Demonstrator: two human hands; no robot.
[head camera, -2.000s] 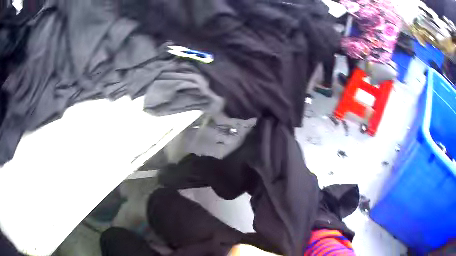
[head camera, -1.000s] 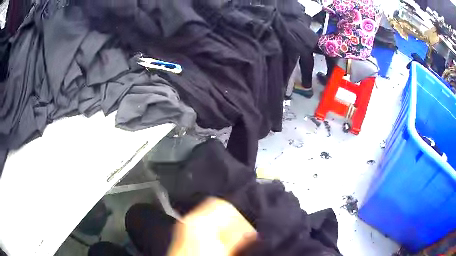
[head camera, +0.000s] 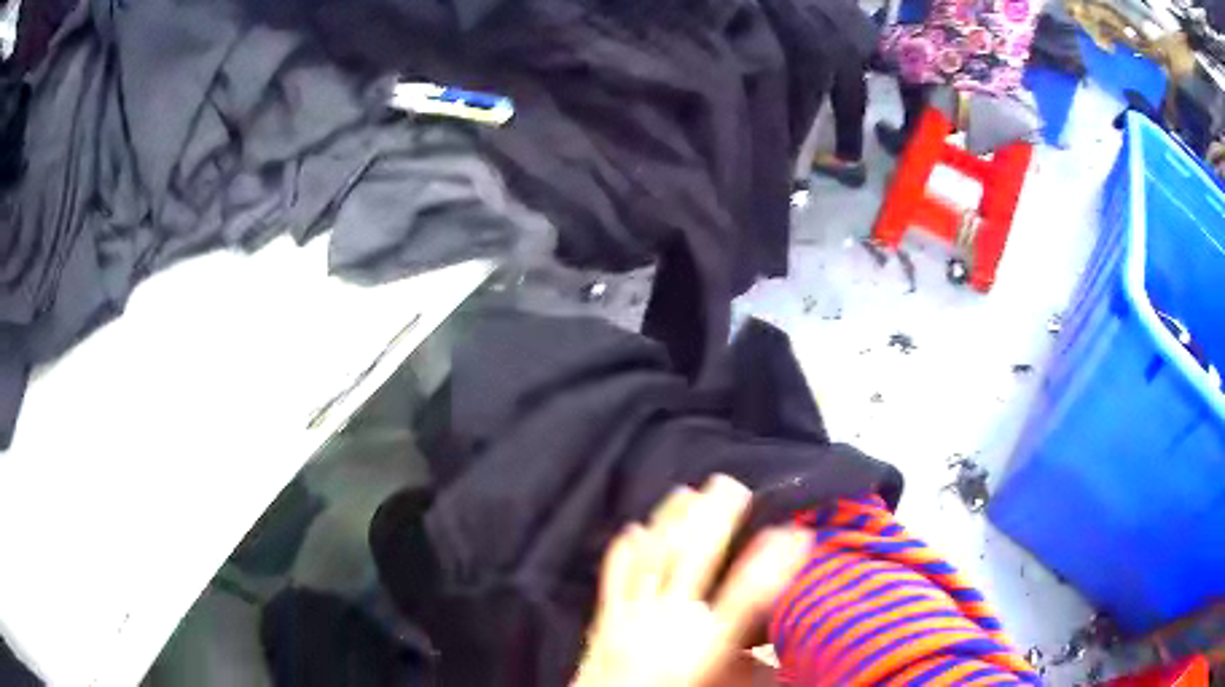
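A black garment (head camera: 551, 443) lies bunched over my lap, beside the white table. My left hand (head camera: 672, 584) is blurred at the bottom centre, cut off by the lower edge, with its fingers apart over the garment near my right cuff. My right arm shows as an orange and purple striped sleeve (head camera: 887, 604) at the lower right. Its cuff end goes under the black cloth, which hides my right hand. Blue-and-white thread snips (head camera: 454, 103) lie on the dark cloth on the table.
The white table (head camera: 229, 416) is at left, with grey cloth (head camera: 417, 201) and dark cloth (head camera: 618, 121) heaped on it. A red stool (head camera: 957, 195) and large blue bin (head camera: 1115, 389) stand at right on a littered floor. A person's legs (head camera: 846, 114) show behind the table.
My left hand has moved right toward the striped sleeve, which has come back into view. The black garment now spreads wider over my lap. The snips stay on the cloth while the view shifts.
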